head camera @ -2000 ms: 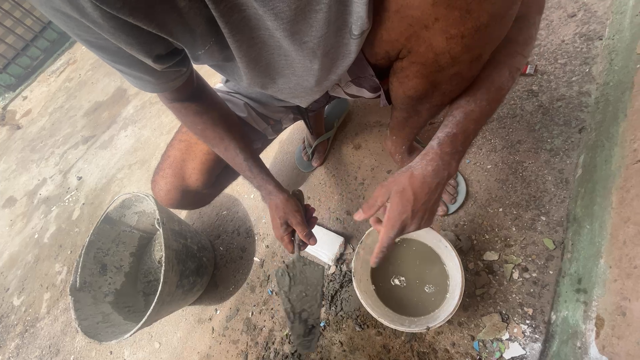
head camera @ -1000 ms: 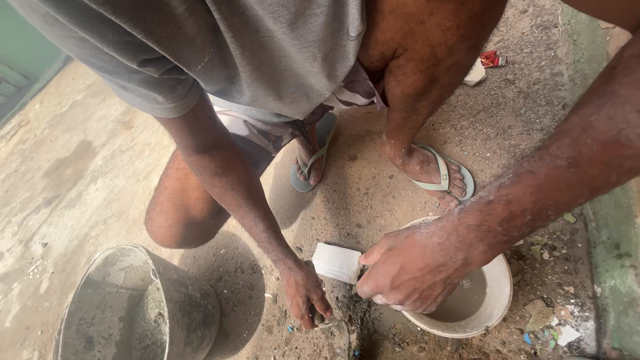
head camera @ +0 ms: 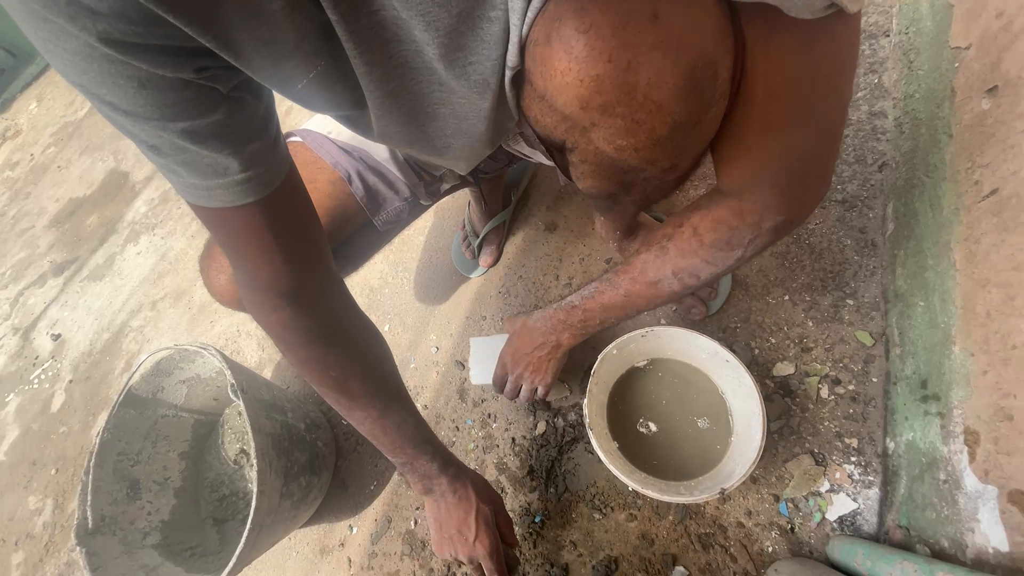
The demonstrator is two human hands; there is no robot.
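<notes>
My left hand (head camera: 532, 360) is curled over the right end of a flat white rectangular piece (head camera: 486, 358) on the rough ground, left of a round white bucket (head camera: 754, 400) of murky grey water (head camera: 670, 420). Its fingers hide that end of the piece. My right hand (head camera: 472, 520) reaches down to the ground at the lower edge of the view, fingers pointing downward; what lies under them is hidden or cut off. Dark wet mortar residue (head camera: 552, 464) lies between the right hand and the white bucket. No trowel is visible now.
A large mortar-stained bucket (head camera: 296, 448) stands at the lower left. My sandalled feet (head camera: 486, 224) are above the hands in the view. Paint chips (head camera: 804, 480) and rubble lie beside a green-painted wall base (head camera: 924, 320) on the right. A green tube-like object (head camera: 896, 556) is at the lower right.
My left hand has moved from the white bucket's rim onto the white piece. My right hand, holding a mortar-covered trowel two seconds ago, now reaches farther down the view. The view has shifted.
</notes>
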